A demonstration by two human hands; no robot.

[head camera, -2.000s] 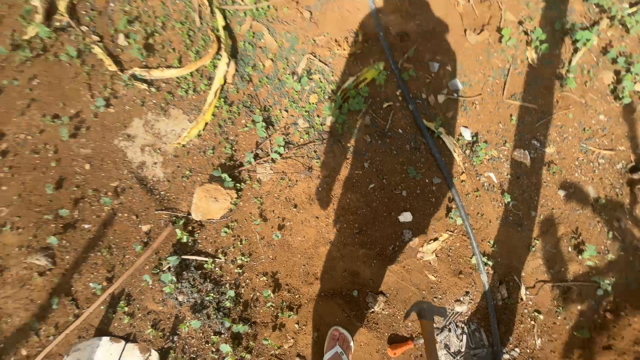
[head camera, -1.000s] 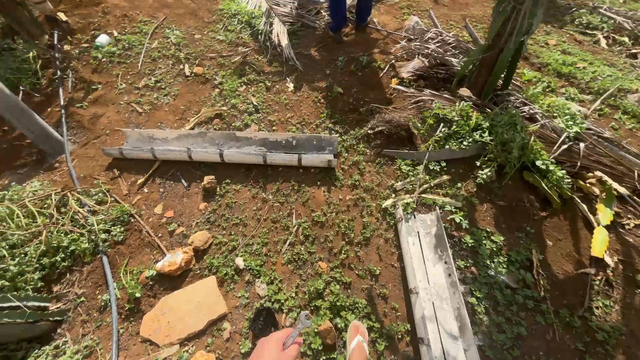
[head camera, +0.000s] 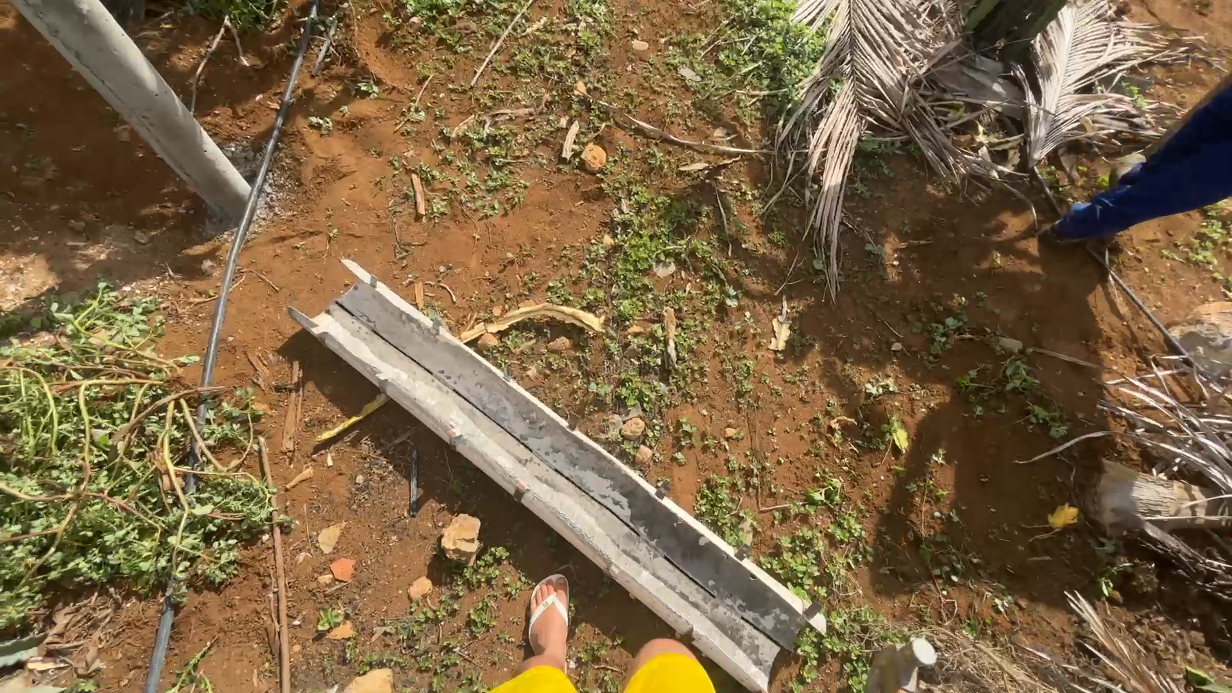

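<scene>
Neither of my hands shows in the head view, so what they hold is hidden. A long grey trough-shaped mould lies diagonally on the soil in front of my feet, its hollow side facing up and small dark tabs along its edges. My foot in a white flip-flop stands on the ground close to its near side. At the bottom edge, right of the trough's near end, a greyish object with a round pale end is partly cut off; I cannot tell what it is.
A black hose runs down the left, past a slanted grey post and piled green vines. Dry palm fronds lie at the upper right, near a person's blue trouser leg. Stones and sticks dot the soil.
The view has shifted strongly. A hand with a metal tool, at the bottom edge a second ago, is out of view. The trough now appears diagonal and nearer to my feet.
</scene>
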